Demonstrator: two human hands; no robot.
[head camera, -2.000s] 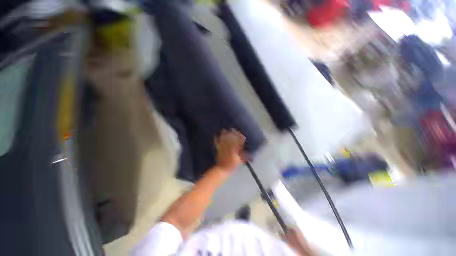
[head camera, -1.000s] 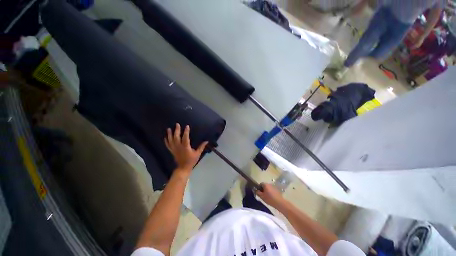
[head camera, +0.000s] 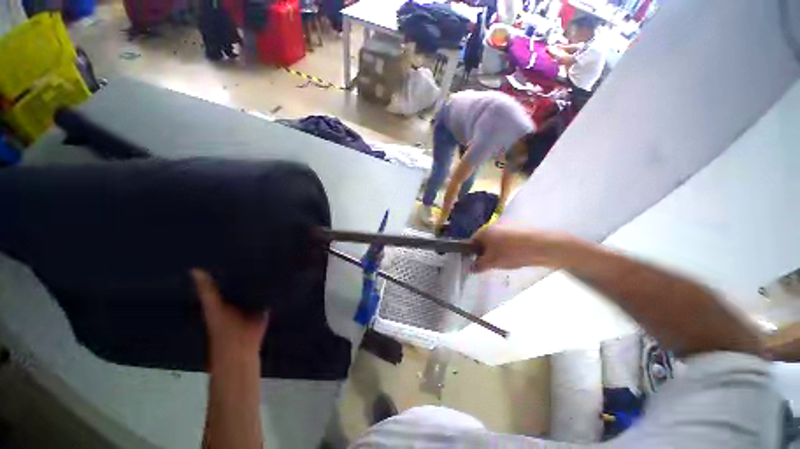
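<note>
A thick dark fabric roll (head camera: 175, 206) lies on the grey table, its loose end hanging down in front. A thin metal bar (head camera: 395, 239) sticks out of its core to the right. My right hand (head camera: 502, 249) is closed around the bar's outer end. My left hand (head camera: 232, 317) presses against the near underside of the roll; its fingertips are partly hidden at the dark fabric. A second, thinner dark roll (head camera: 103, 138) shows behind the thick one, mostly hidden by it. A second metal bar (head camera: 439, 299) runs below the first.
A blue bracket (head camera: 368, 285) is at the table end, beside a white slotted crate (head camera: 412, 294). A person (head camera: 482, 131) bends over dark fabric beyond it. A large white table (head camera: 649, 167) is at the right. Pale rolls (head camera: 576, 395) stand at the lower right. Yellow crates (head camera: 44, 74) are upper left.
The view has turned, and the thick roll now lies across the left. My right hand, still on the bar, has come up and outward. My left hand has moved under the roll's near side.
</note>
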